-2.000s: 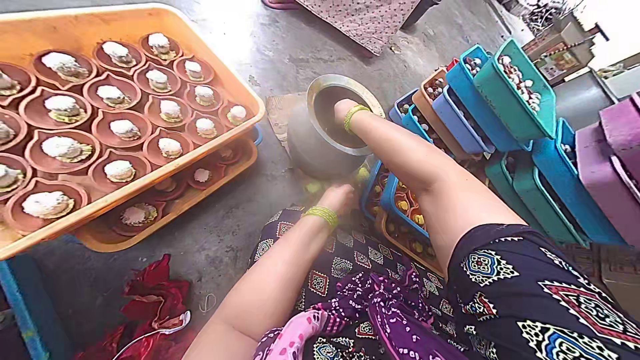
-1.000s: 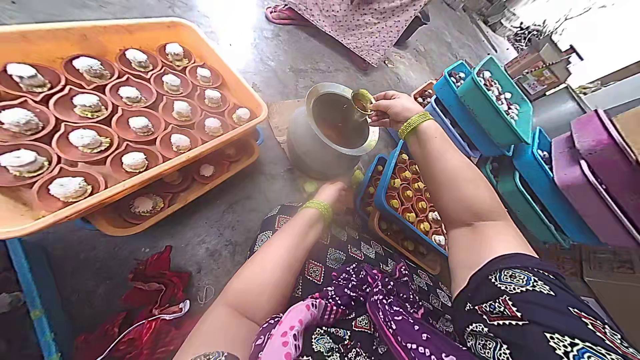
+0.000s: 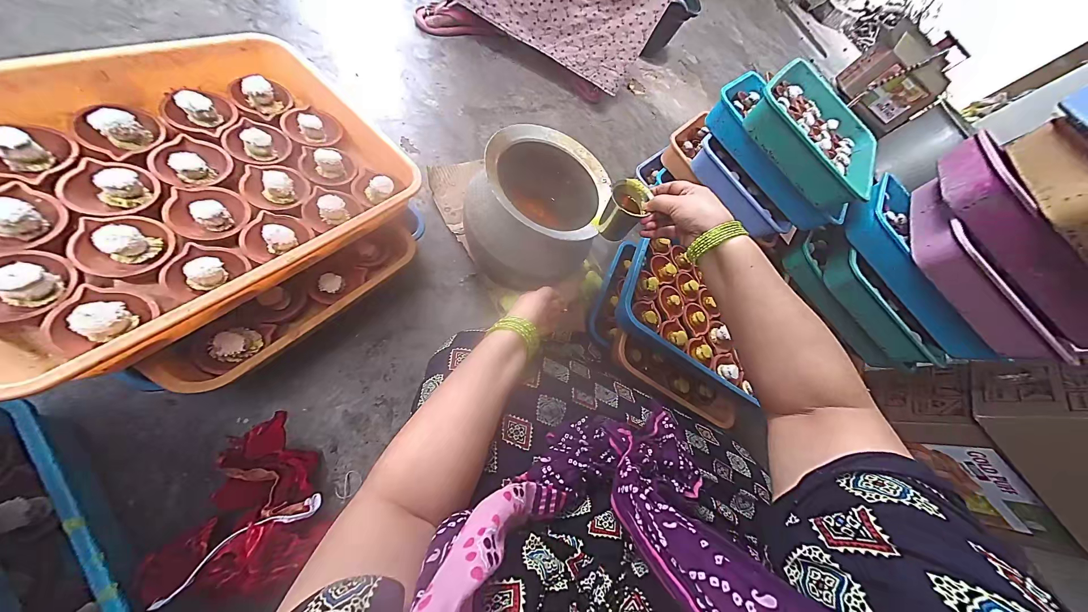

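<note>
My right hand (image 3: 687,210) grips a small metal cup (image 3: 626,208) with liquid in it, at the right rim of a round metal pot (image 3: 531,246). Dark liquid (image 3: 548,185) fills part of the pot. My left hand (image 3: 544,310) is low by the pot's base, its fingers blurred; whether it holds anything I cannot tell. Below my right hand, a blue tray (image 3: 627,297) holds clay lamps, many with yellow pieces and a few with white ones. At the left, an orange tray (image 3: 340,89) carries clay lamps (image 3: 119,189) topped with white tufts.
Stacked trays, teal (image 3: 858,161), blue and purple (image 3: 969,255), rise at the right beside cardboard boxes (image 3: 1020,408). A second orange tray (image 3: 382,259) lies under the first. Red cloth (image 3: 263,476) and a white cord (image 3: 229,544) are on the floor. Patterned pink cloth (image 3: 578,34) hangs at the top.
My right hand, inside the pot two seconds ago, has come out with the cup and is now at its right side. My left hand stays low by the pot.
</note>
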